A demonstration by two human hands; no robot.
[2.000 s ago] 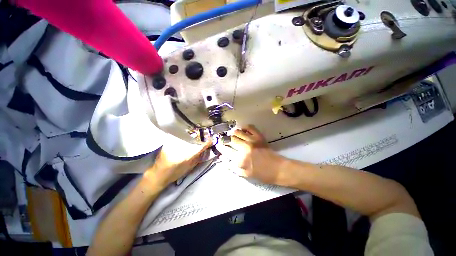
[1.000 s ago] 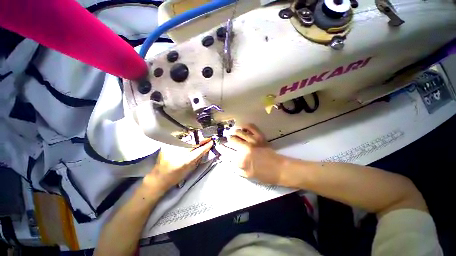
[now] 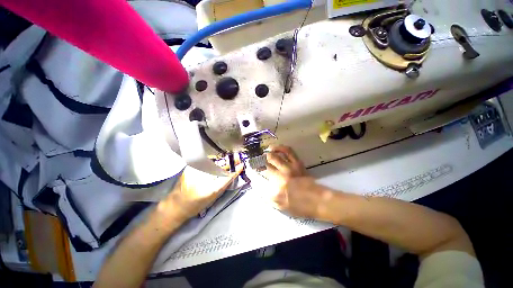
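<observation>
The cream sewing machine [image 3: 315, 73] stands across the view, with its bright presser foot and needle area [image 3: 239, 160] at the lower left of its head. Pale cloth with black edges [image 3: 121, 152] is heaped at left and runs under my left forearm to the needle. My left hand [image 3: 199, 188] lies on the cloth, its fingertips beside the presser foot. My right hand [image 3: 292, 183] is bent close to the right of the foot, fingertips on the work. Glare blurs the cloth at the fingertips. A small dark strip [image 3: 244, 178] shows between the hands.
A pink tube [image 3: 124, 45] slants to the head's left end. A blue hose [image 3: 242, 21] curves behind it. Black scissors [image 3: 354, 131] hang against the machine body. The white machine bed [image 3: 394, 169] runs right to a grey control panel [image 3: 488, 126]. A yellow-brown piece [image 3: 49, 244] is at lower left.
The view has shifted slightly, so the machine sits further right. A pale band now shows over the left of the needle area. My right fingers have moved slightly around the foot.
</observation>
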